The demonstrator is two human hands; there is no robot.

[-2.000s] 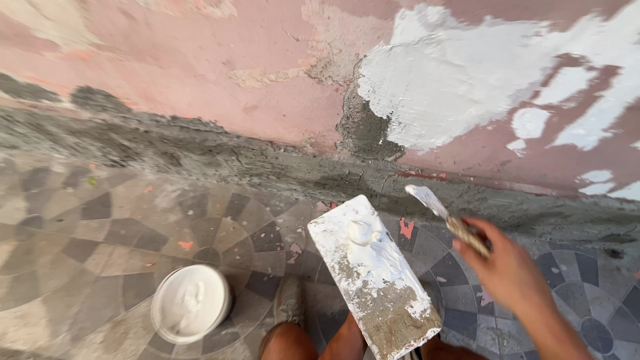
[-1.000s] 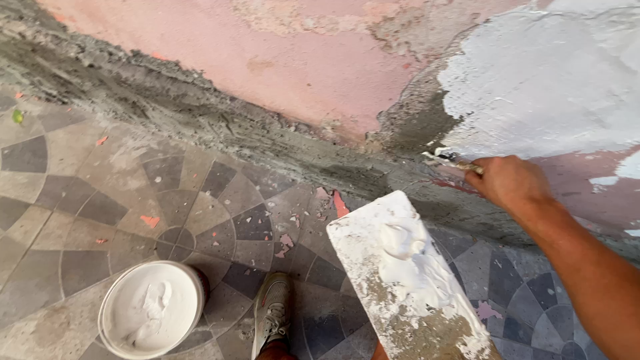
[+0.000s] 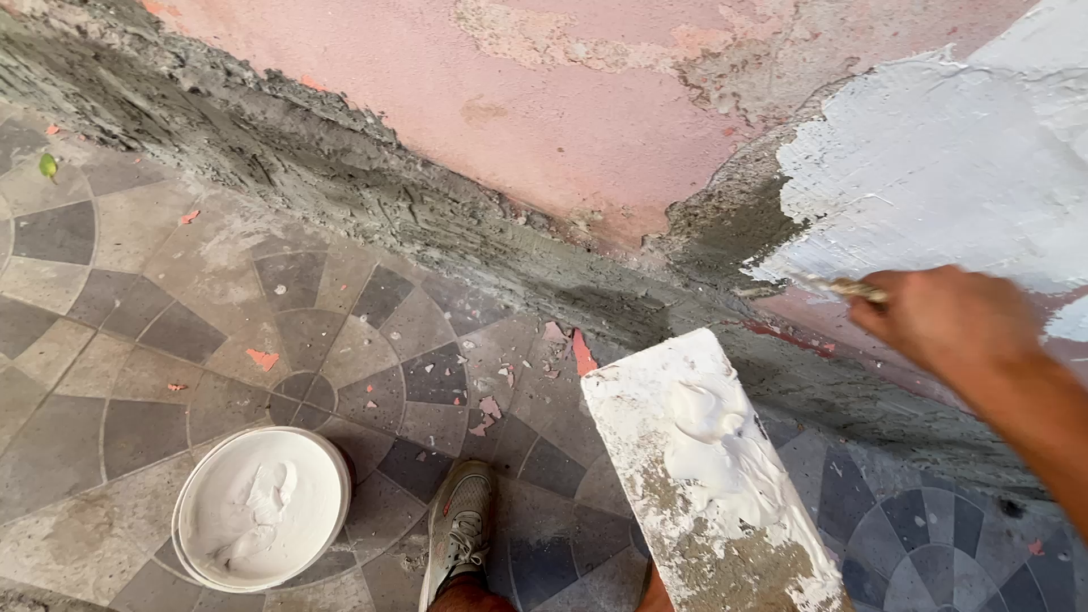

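My right hand (image 3: 956,327) is closed around the handle of a putty knife (image 3: 854,291), whose blade lies against the lower left edge of the white filler (image 3: 943,178) on the wall. Below and left of that hand, a rectangular plastering board (image 3: 739,544) slants upward from the bottom edge, with a mound of white filler (image 3: 722,438) on it. My left hand cannot be made out; a bit of skin shows beside the board's lower left edge, but whether it is hand or leg is unclear.
A round tub of white filler (image 3: 262,508) stands on the patterned floor tiles (image 3: 144,399), left of a shoe (image 3: 463,518). Rough grey mortar (image 3: 340,183) runs along the foot of the pink wall (image 3: 527,119). Paint flakes (image 3: 583,353) lie on the floor.
Two seconds ago my right hand held the knife off the wall, above the floor edge; it has since moved to the wall. White filler now covers more of the grey patch's lower right part.
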